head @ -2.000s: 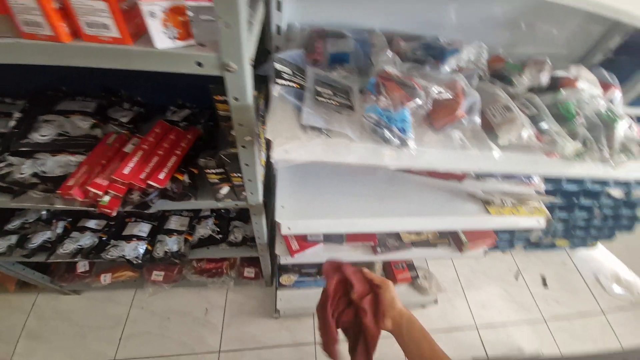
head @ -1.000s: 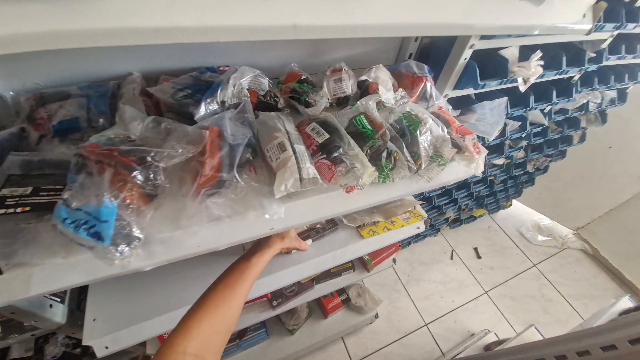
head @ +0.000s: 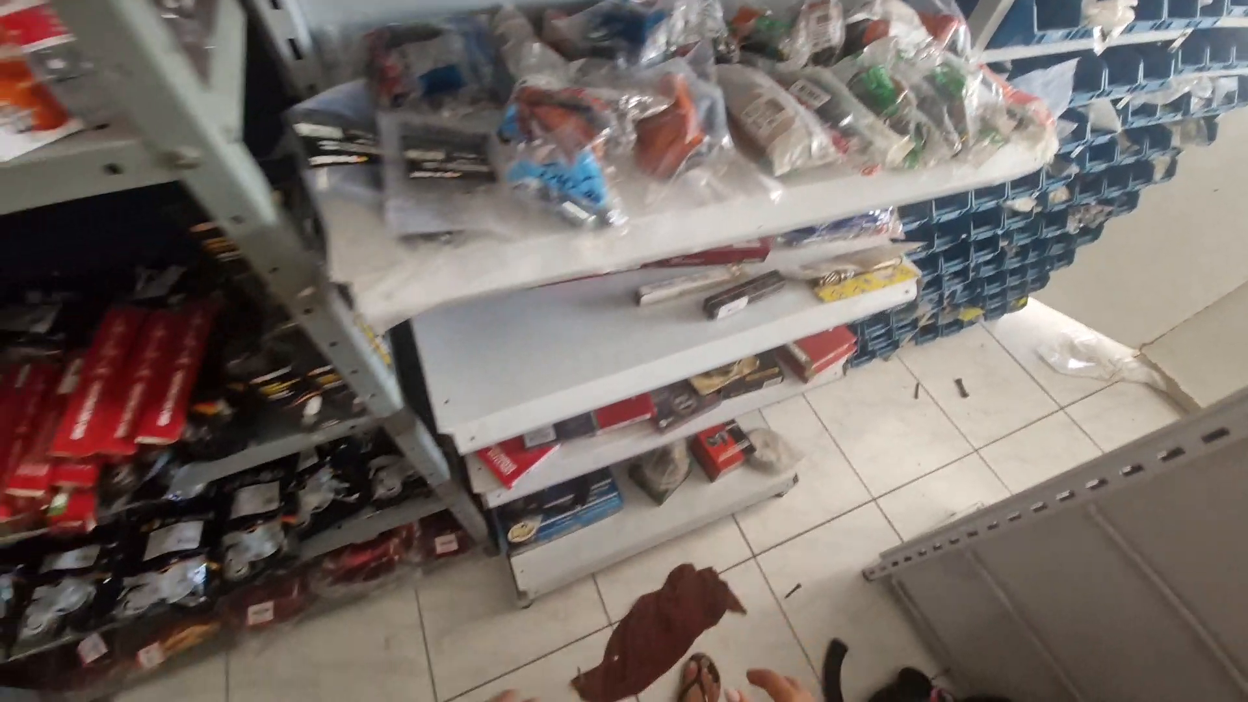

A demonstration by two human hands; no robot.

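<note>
A dark red cloth [head: 658, 634] shows at the bottom centre, above the floor tiles; whether it hangs in the air or lies on something cannot be told. At the lower edge, right of the cloth, the fingers of my right hand [head: 772, 685] are spread, with nothing seen in them. Only a sliver of my left hand [head: 512, 696] enters the frame, left of the cloth, so its grip is hidden. A sandalled foot [head: 700, 677] is between the cloth and my right hand. On the white middle shelf [head: 546, 366] lie a small dark box [head: 743, 294], a long pale packet [head: 687, 286] and a yellow box [head: 866, 280].
Bagged parts [head: 673, 127] crowd the upper shelf. Red boxes [head: 717, 448] and other packages occupy the lower shelves. A metal rack [head: 322, 331] with red packets [head: 127, 380] stands left. Blue bins [head: 1014, 214] line the back right; a grey metal panel [head: 1063, 575] juts in at lower right.
Two seconds ago a hand held the cloth; no grip on it shows now. The hand that was at the middle shelf one second ago has left it. The view has shifted back from the shelves.
</note>
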